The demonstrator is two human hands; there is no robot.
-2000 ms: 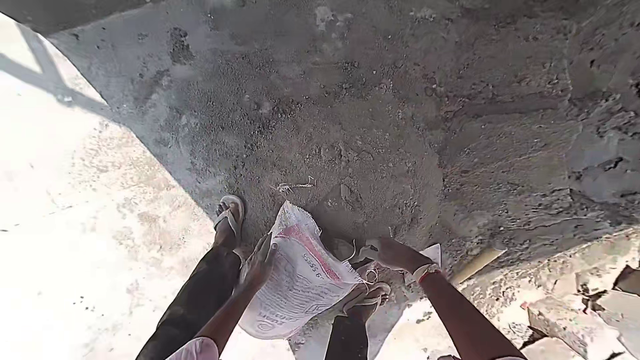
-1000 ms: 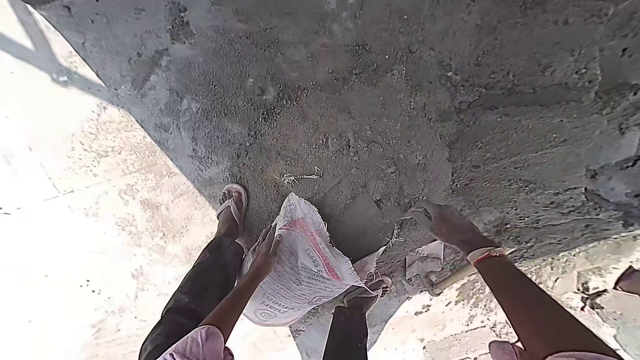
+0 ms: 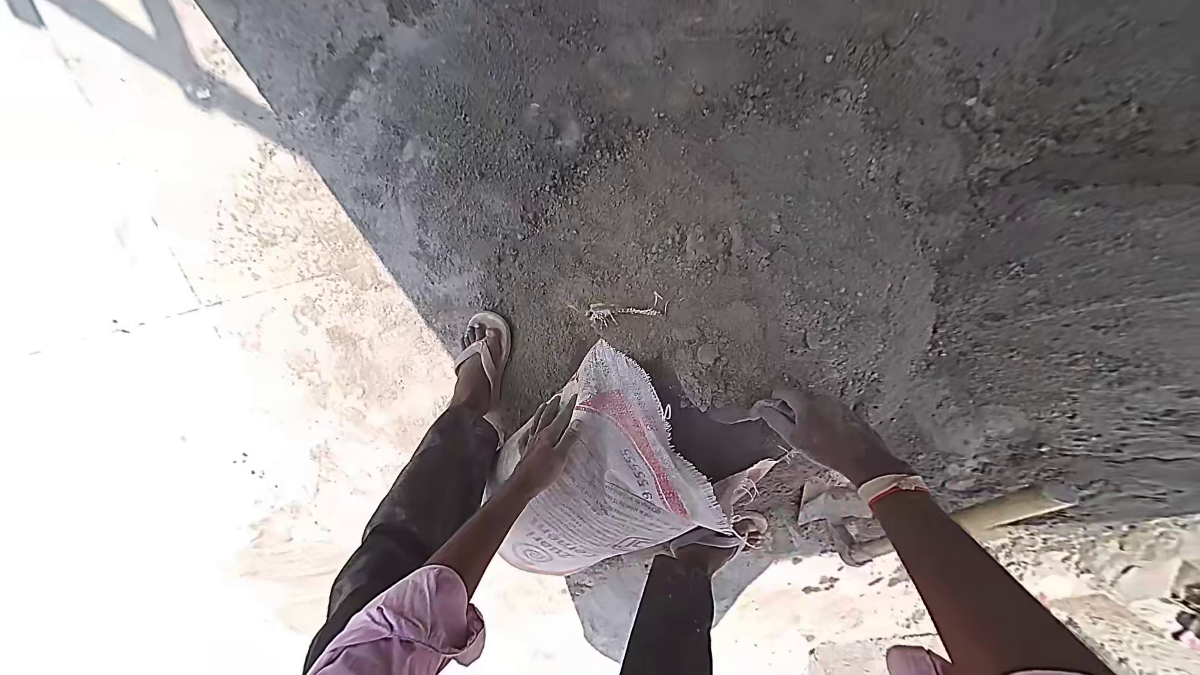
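Note:
A white woven plastic sack (image 3: 609,478) with a red band and printed writing stands between my feet, its frayed edge toward the ground ahead. My left hand (image 3: 546,445) lies flat against the sack's left side, fingers extended. To the right of the sack, my right hand (image 3: 820,431) is held low over the dusty ground with its fingers bent; a thin string or thread hangs near the fingertips, and whether they pinch it is unclear. Beyond the sack's top corner lies a frayed piece of string (image 3: 623,310). The sack's contents are hidden.
My sandalled left foot (image 3: 486,352) stands left of the sack, my right foot (image 3: 708,544) beside its lower right corner. A crumpled scrap (image 3: 834,506) and a pale bamboo-like piece (image 3: 1012,509) lie at the right. Rough grey ground (image 3: 750,187) spreads ahead; rubble lies at lower right.
My right hand has moved away from the sack's right corner, where it was two seconds ago, out to the right. My left hand has stayed on the sack's left side.

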